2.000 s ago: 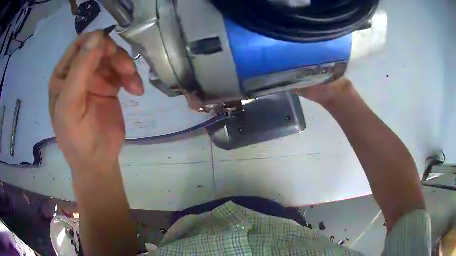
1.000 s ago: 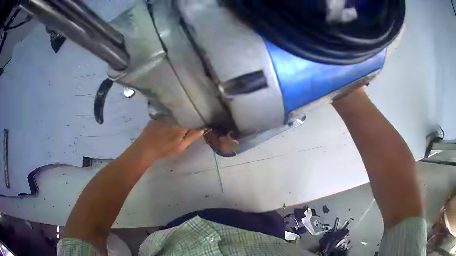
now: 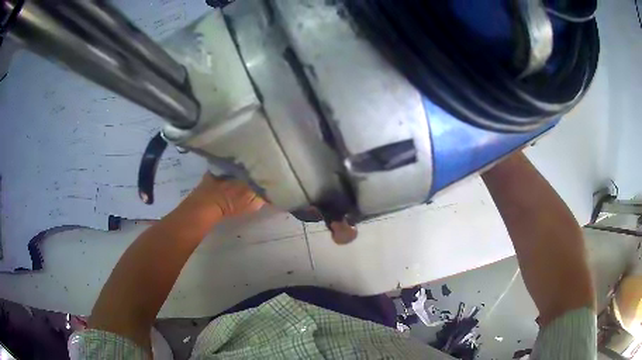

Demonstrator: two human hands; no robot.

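The silver and blue straight knife cutting machine (image 3: 281, 126) fills the upper middle, close to the camera, with a thick black power cable (image 3: 486, 91) coiled on top. Paired steel rods (image 3: 112, 60) run to its upper left, and a black hook lever (image 3: 149, 169) hangs below them. A small brown-red knob (image 3: 343, 232) sits low on the body. My left hand (image 3: 236, 197) is under the machine's left side; its fingers are hidden. My right hand is behind the motor body; only the wrist and forearm show. The paper marker (image 3: 70, 148) covers the lay, whose dark edge steps at left.
The white table's front edge (image 3: 450, 273) curves before my body. Dark and white scraps (image 3: 461, 330) lie on the floor beyond it. A white bucket (image 3: 162, 341) is partly visible beside my left arm. A metal frame (image 3: 616, 207) stands at the right edge.
My left hand came down from the upper left to under the machine. The machine now looks larger and lower, turned clockwise, and its base plate is almost fully hidden.
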